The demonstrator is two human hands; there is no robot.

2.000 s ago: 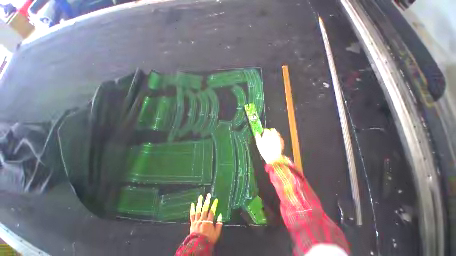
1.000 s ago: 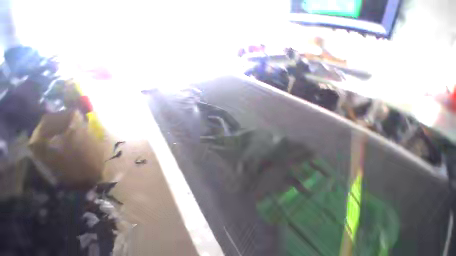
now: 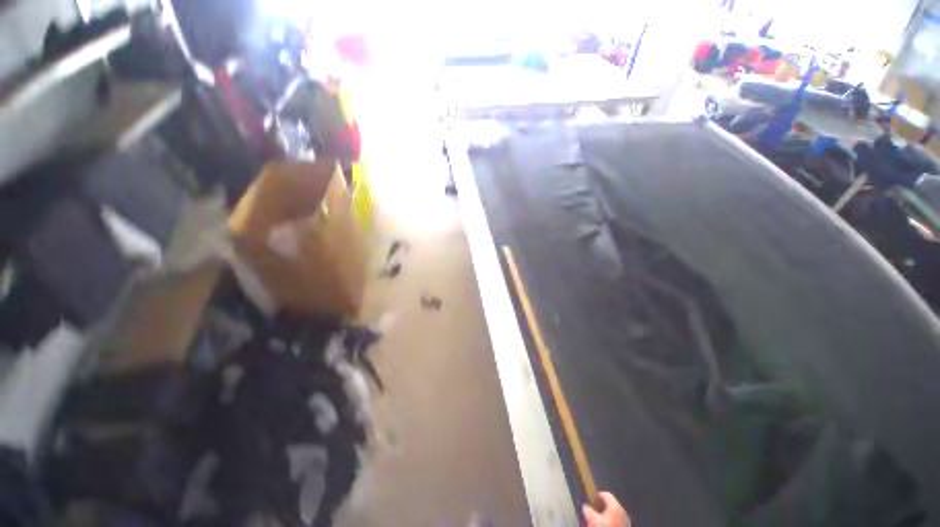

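A long, thin orange-brown wooden stick (image 3: 549, 373) slants along the left part of the black cutting bed, close to its pale edge. My right hand (image 3: 608, 512) is cut off by the bottom edge of the picture and grips the stick's near end. My left hand is out of the picture. Black sheet material (image 3: 670, 340) lies folded and rumpled on the bed to the right of the stick, with faint green projected light on its nearer part.
The bed's pale left rim (image 3: 510, 360) borders a floor with small black scraps. An open cardboard box (image 3: 304, 247) and heaps of dark material (image 3: 278, 432) stand left. Cluttered dark items lie beyond the bed's right edge. The far end is washed out by glare.
The view has swung left from the green projected layout to the bed's left edge and aisle. The stick now lies along that edge. My left hand, flat on the sheet before, has left the picture.
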